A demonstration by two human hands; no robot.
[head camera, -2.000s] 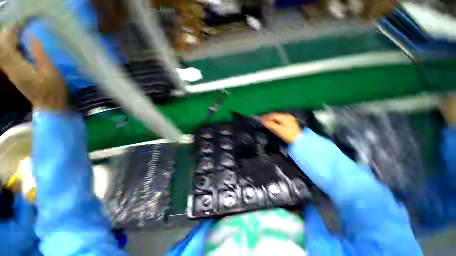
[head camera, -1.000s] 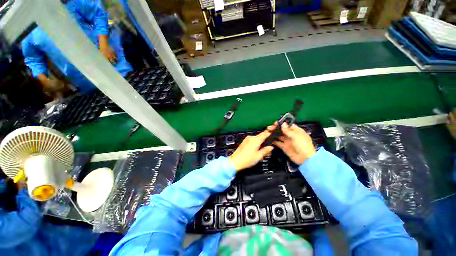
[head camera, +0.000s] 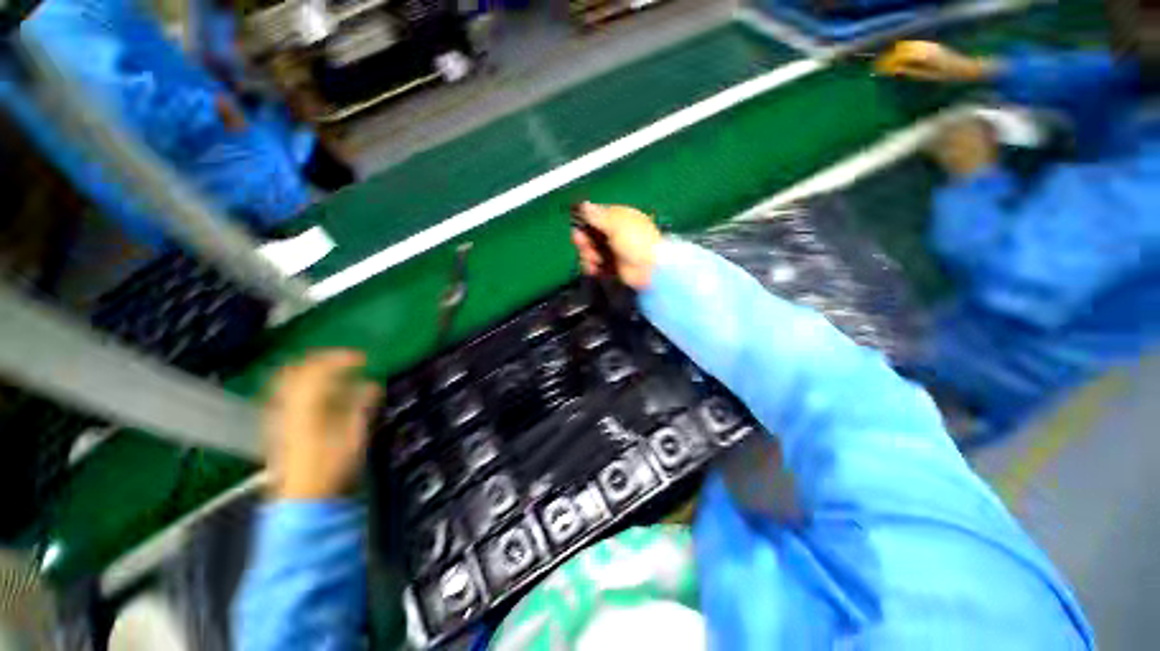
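My right hand (head camera: 617,244) is above the far edge of the black component tray (head camera: 426,623), its fingers closed on a small dark item, probably a strapped watch, mostly hidden by the fingers. My left hand (head camera: 318,420) is blurred, left of the tray; whether it holds anything cannot be told. Watch bodies (head camera: 513,549) sit in the tray's pockets, clearest along the near row. Dark straps lie across the middle of the tray. A strapped watch (head camera: 454,295) lies on the green belt (head camera: 509,282) beyond the tray.
Blurred white frame posts (head camera: 127,369) slant at the left. Stacked black trays (head camera: 191,318) stand behind them. A shiny strap bag (head camera: 814,270) lies right of the tray. A worker in blue (head camera: 1056,229) is at the right, another (head camera: 191,140) across the belt. A white paper (head camera: 296,251) lies by the belt.
The view has turned and blurred. My hands, together over the tray a second ago, are now apart: the left over at the tray's left side, the right at its far edge with the dark item.
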